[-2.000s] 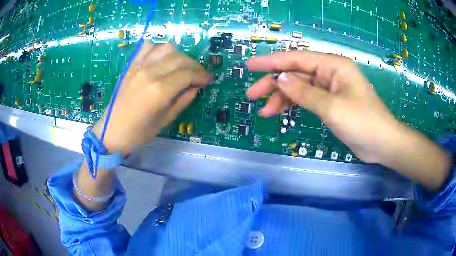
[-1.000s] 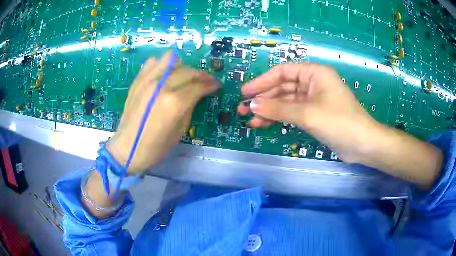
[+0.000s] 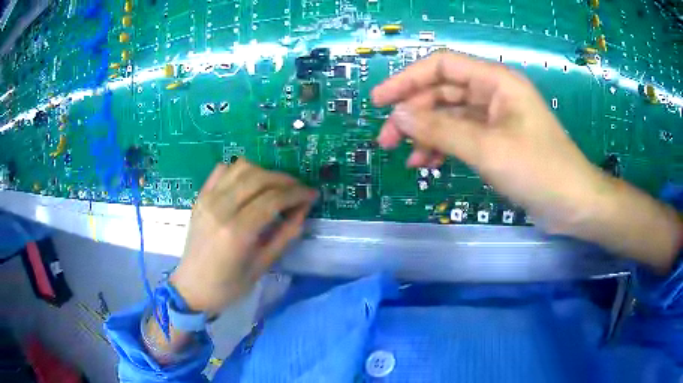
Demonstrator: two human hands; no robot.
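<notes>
The green printed circuit board (image 3: 168, 155) lies flat across the view. My left hand (image 3: 247, 232) is over the board's near edge and the rail, fingers bent and pinched together; a small dark spot shows between them, but I cannot tell if it is a held part. My right hand (image 3: 487, 131) is above the board, right of centre, fingers curled and thumb near the fingertips; whether it holds something small is unclear. A small round white-topped part (image 3: 298, 124) stands between the hands. Small silver-white capacitors (image 3: 429, 176) sit below my right fingers, with white square connectors (image 3: 484, 216) nearer the edge.
The silver conveyor rail (image 3: 359, 250) runs along the board's near edge. A blue coiled ground cord (image 3: 105, 120) hangs at the left and reaches the light-blue wrist strap (image 3: 183, 318). Yellow capacitors (image 3: 171, 72) stand farther back. A red and black item (image 3: 43, 271) lies lower left.
My left hand has moved toward me to the near edge, uncovering the round white-topped part. My right hand has risen slightly away from me. The blue cord has swung left.
</notes>
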